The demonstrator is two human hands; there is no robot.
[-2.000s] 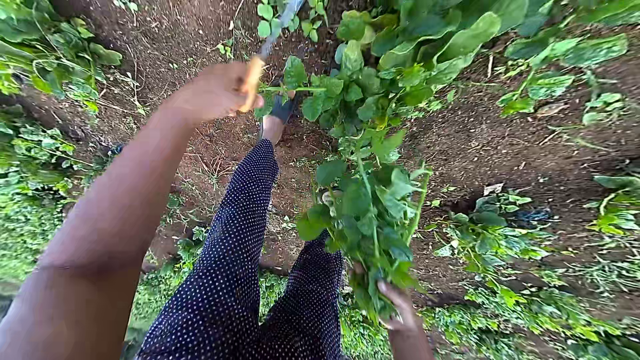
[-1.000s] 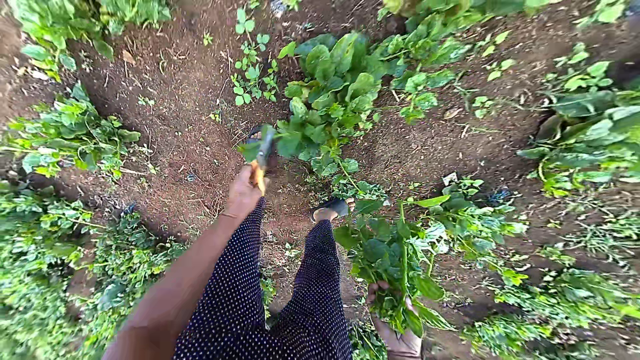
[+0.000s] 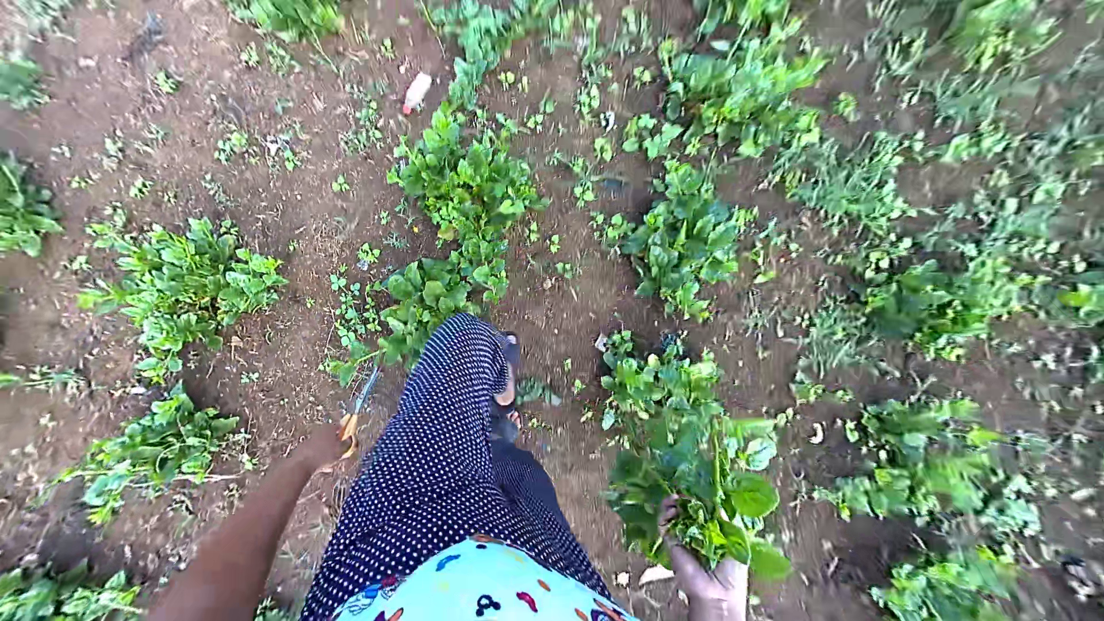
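My left hand (image 3: 329, 447), at lower left beside my dotted trousers, is closed on the orange handle (image 3: 348, 431) of a cutting tool. Its blade (image 3: 366, 392) points up and away toward a leafy plant (image 3: 427, 297); whether it is a knife or something else is blurred. At lower right my right hand (image 3: 699, 561) grips a thick bunch of green leafy stems (image 3: 716, 492). The bunch hangs over low plants, and its leaves hide part of the fingers.
Low leafy plants grow in loose rows on brown soil, at left (image 3: 185, 285), ahead (image 3: 470, 181) and at right (image 3: 686, 237). A whitish plastic bottle (image 3: 417, 92) lies on the soil ahead. My sandalled foot (image 3: 507, 379) is between the plants.
The view has moved markedly over the plot, and my legs have changed position as in a step. The cutting tool has gone lower, to beside my leg. The bunch stays in my right hand.
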